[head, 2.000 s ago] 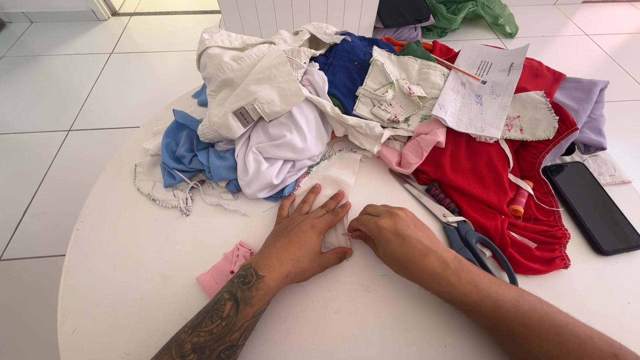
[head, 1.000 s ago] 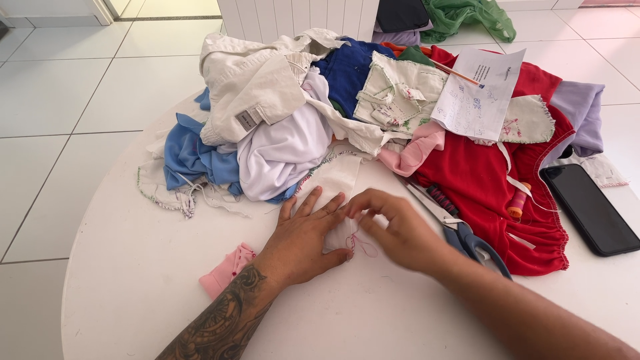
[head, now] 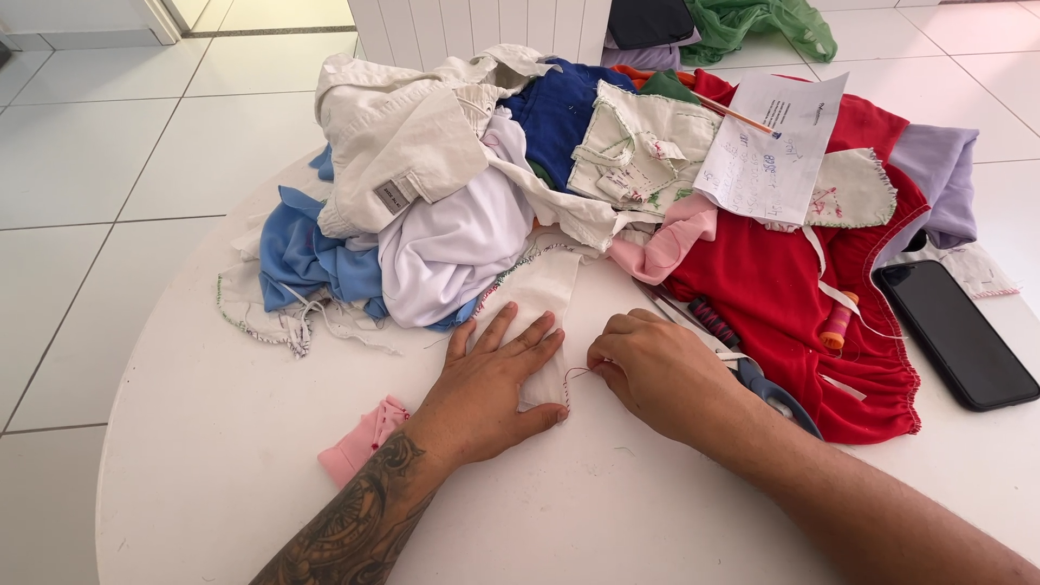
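My left hand [head: 500, 390] lies palm down with spread fingers on a white cloth piece [head: 544, 296], pressing it to the white table. Red and green stitches run along the cloth's curved upper edge. Red stitches [head: 567, 394] also show at its right edge, beside my left thumb. From there a red thread [head: 577, 372] arcs to my right hand [head: 650, 374], whose thumb and forefinger are pinched together on it. Whether a needle is between them cannot be told. Scissors [head: 776, 398] with dark blue handles lie partly under my right forearm.
A heap of garments, with white trousers [head: 406, 138] and red cloth [head: 772, 284], covers the table's back. Beside it are a phone [head: 959, 333], an orange thread spool [head: 838, 321], a dark spool [head: 713, 321] and a written paper [head: 768, 154]. Pink cloth [head: 361, 443] lies by my left forearm.
My right hand has moved right, away from the white cloth, since a second ago. The loose red thread that lay looped on the cloth now runs to my fingers. My left hand stays in place.
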